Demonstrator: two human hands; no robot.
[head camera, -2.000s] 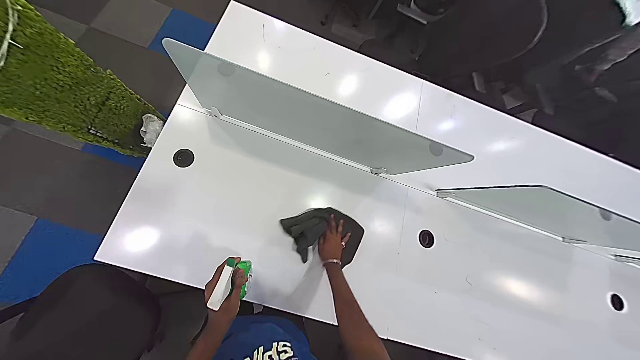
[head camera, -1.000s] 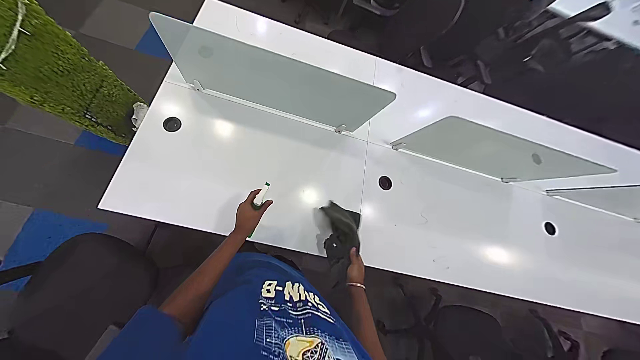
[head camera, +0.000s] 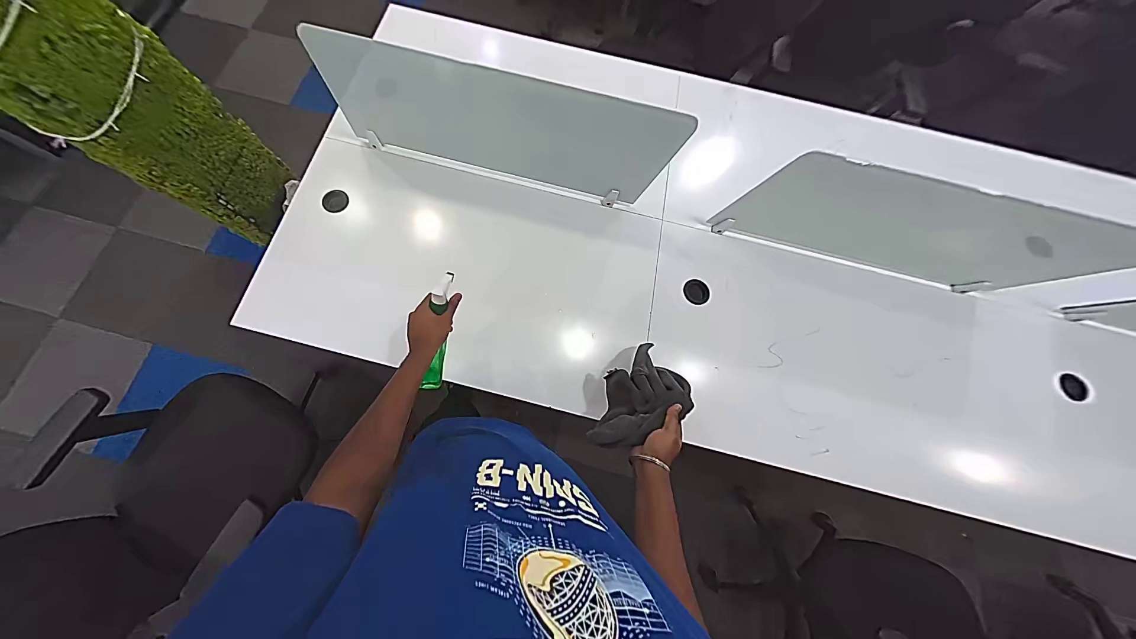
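Observation:
My left hand grips a green spray bottle with a white trigger head, held upright over the near edge of the white desk. To the right, my right hand holds a bunched dark grey cloth at the desk's front edge, close to the seam between two desktops. Part of the cloth hangs past the edge. A bracelet is on my right wrist.
Frosted glass dividers stand along the desk's middle. Black cable grommets are set into the top. Black office chairs stand on the near side. Green artificial turf is at the left.
The cloth, spread flat on the desk under my right hand two seconds ago, is now bunched in that hand at the front edge. My left hand still holds the spray bottle.

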